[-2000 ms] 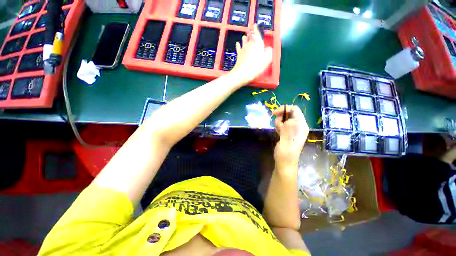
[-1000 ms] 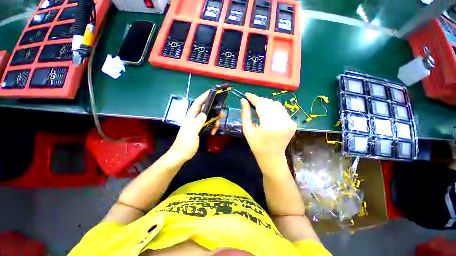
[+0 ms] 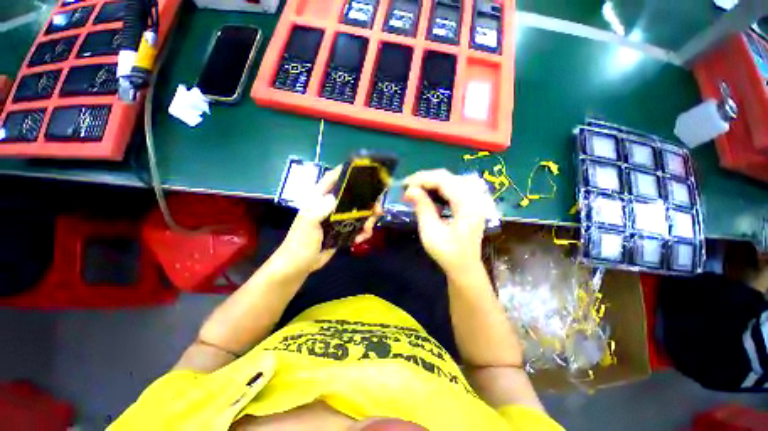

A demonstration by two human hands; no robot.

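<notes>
My left hand [image 3: 316,227] holds a black keypad phone [image 3: 357,195] over the bench's front edge, its screen side up. A yellow strip runs across the phone below the screen, with more yellow at its top end. My right hand [image 3: 446,210] pinches a thin dark tool, perhaps tweezers [image 3: 408,184], whose tip points at the phone's upper right side. The tip is blurred. The red-orange phone tray [image 3: 379,116] holds several keypad phones; its front right pocket [image 3: 478,94] has no phone in it.
A lens blister tray [image 3: 640,189] lies at right, overhanging the bench edge. Yellow pull tabs [image 3: 526,200] lie beside my right hand. A waste carton [image 3: 627,337] is below. At left are a smartphone [image 3: 229,63], tissue [image 3: 189,105], screwdriver [image 3: 137,63] and another phone tray [image 3: 118,139].
My left hand has gone from the tray to the bench's front edge and now holds a phone taken from the front right pocket. The phone has since turned face up, and my right hand works beside it.
</notes>
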